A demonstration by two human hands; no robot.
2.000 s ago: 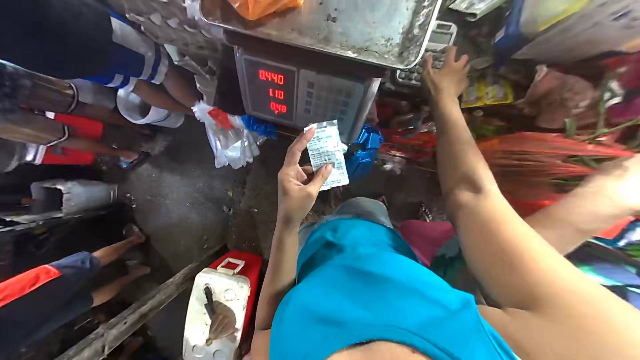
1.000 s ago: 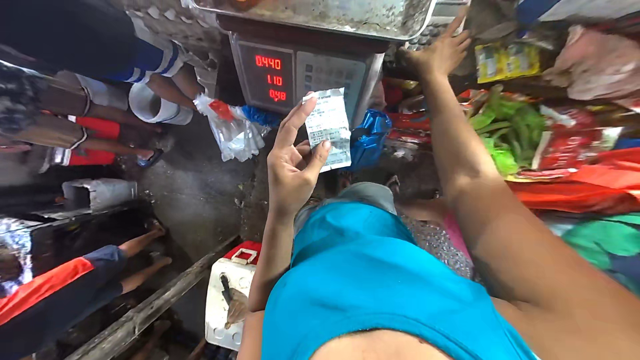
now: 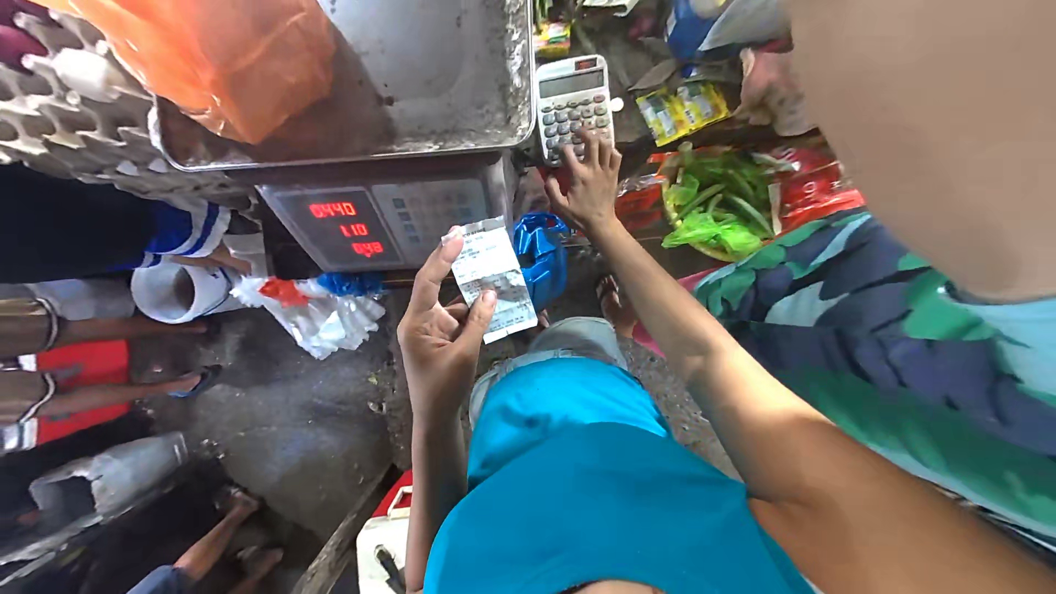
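Observation:
Between the thumb and fingers of my left hand (image 3: pixel 450 318) is a printed paper receipt (image 3: pixel 493 276), held in front of the digital scale (image 3: pixel 375 223) with lit red digits. The metal tray (image 3: pixel 429 74) of the scale carries an orange plastic bag (image 3: pixel 239 66). My right hand (image 3: pixel 587 183) reaches to a white desk calculator (image 3: pixel 575 111) right of the tray, its fingertips on or just over the lower keys. It holds nothing.
Green vegetables in a green bag (image 3: pixel 718 202) and yellow sachets (image 3: pixel 683 111) lie on the right. Blue plastic bags (image 3: pixel 540 260) hang beside the scale. Egg trays (image 3: pixel 49 107) are at upper left, a white bucket (image 3: pixel 177 289) below. A person in patterned clothing (image 3: pixel 891 346) stands close at right.
My right hand, at the calculator's edge earlier, is now over its lower keys. A person in patterned clothing has come in at the right. The receipt stays in my left hand.

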